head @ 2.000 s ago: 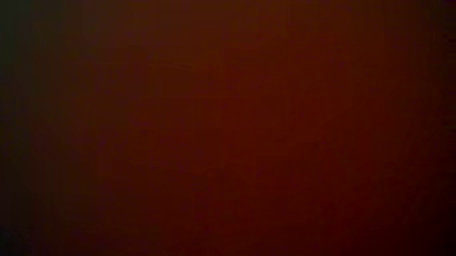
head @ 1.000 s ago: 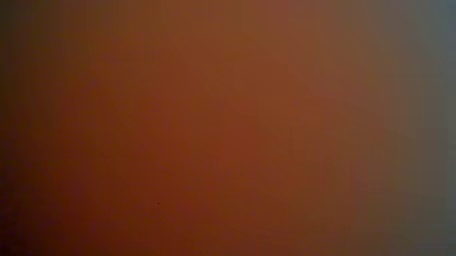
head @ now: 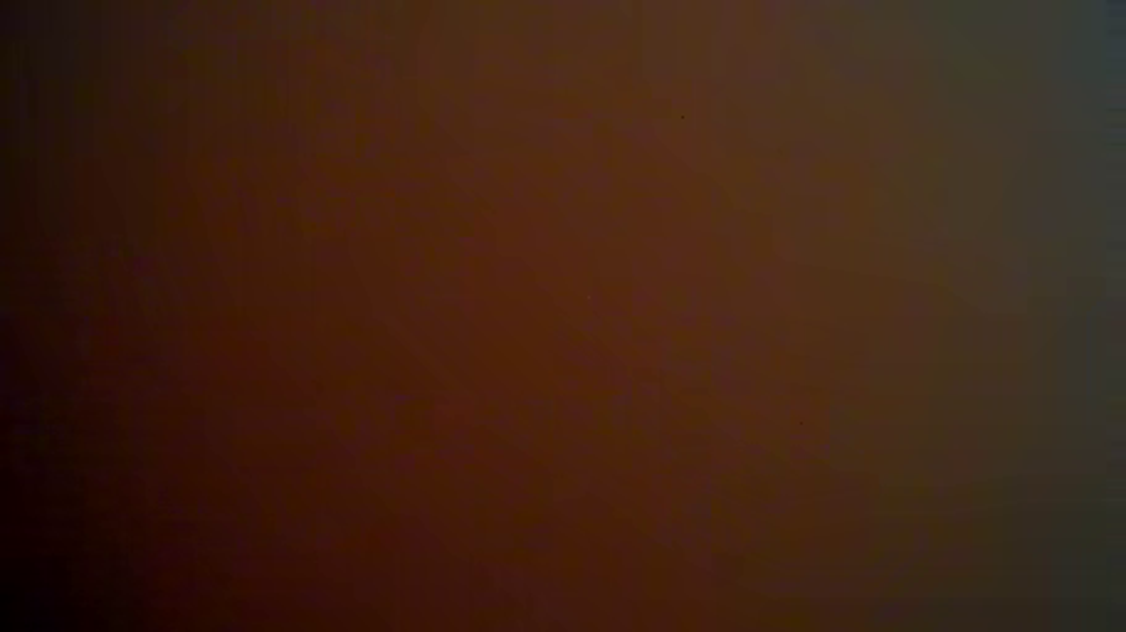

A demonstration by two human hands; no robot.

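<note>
A dark reddish-brown blur (head: 556, 321) fills the whole head view. Something very close seems to cover the lens, and I cannot tell what it is. No edge, shape or object can be made out. Neither my left hand nor my right hand can be recognised. No part or tool shows.
The right edge of the view is greyer and a little lighter, and the lower left is almost black. No objects, edges or people can be made out.
The blur was very dark red at first, then turned a brighter orange-brown, and is now darker again. The right side is greyer than in the first frame.
</note>
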